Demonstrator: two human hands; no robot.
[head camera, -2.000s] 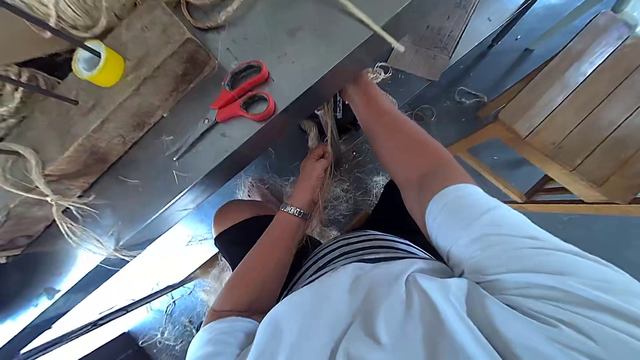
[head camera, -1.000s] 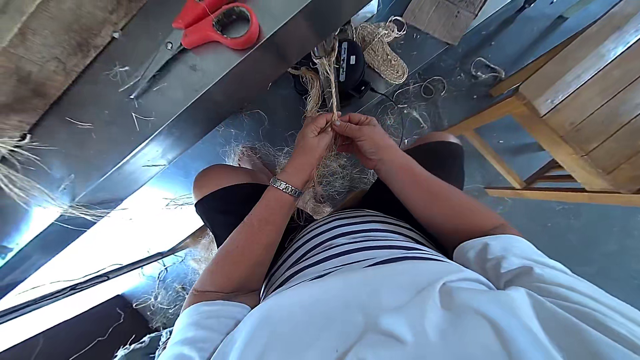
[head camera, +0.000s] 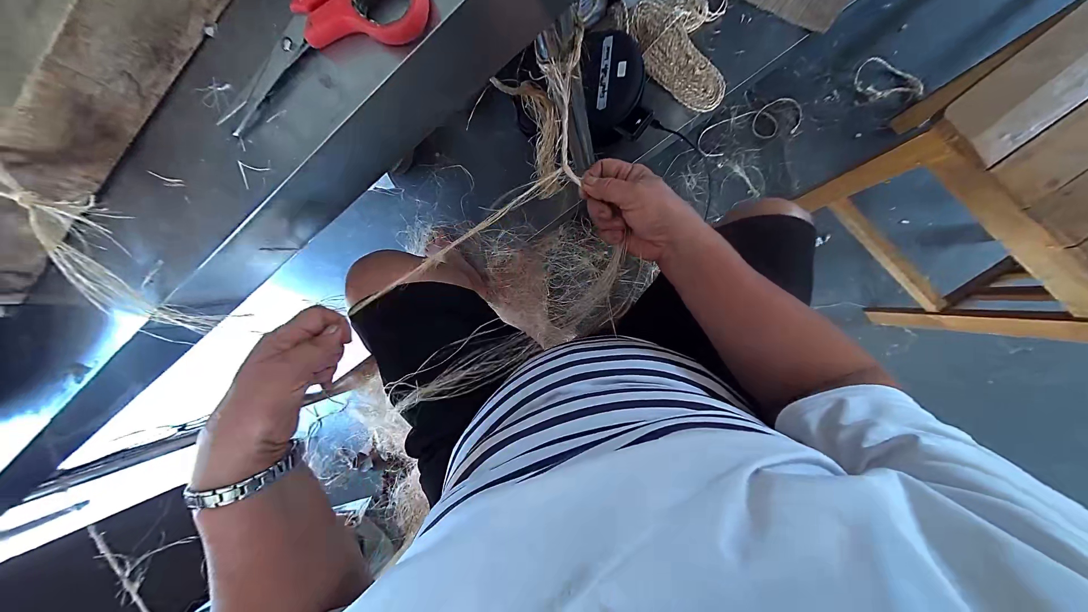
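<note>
A bundle of pale plant fibre (head camera: 557, 110) hangs from a metal bar near the table's edge. My right hand (head camera: 625, 208) pinches fibre strands at the bundle's lower end, with loose ends trailing below the fingers. From that point a thin strand (head camera: 476, 229) runs taut down and left to my left hand (head camera: 293, 365), whose fingers are closed on its end. A metal-band watch is on my left wrist. Red-handled scissors (head camera: 365, 25) lie on the metal table, cut off by the upper edge of the view.
A braided fibre sole-shaped piece (head camera: 677, 55) lies beside a round black device (head camera: 612, 76) with a cable. A wooden stool (head camera: 909, 170) stands at the right. The metal table (head camera: 340, 110) spans the upper left, bearing a wooden board (head camera: 93, 93). Loose fibres litter my lap and the floor.
My hands, close together a second ago, are now far apart. The left hand has moved down and left, and a strand is stretched between them.
</note>
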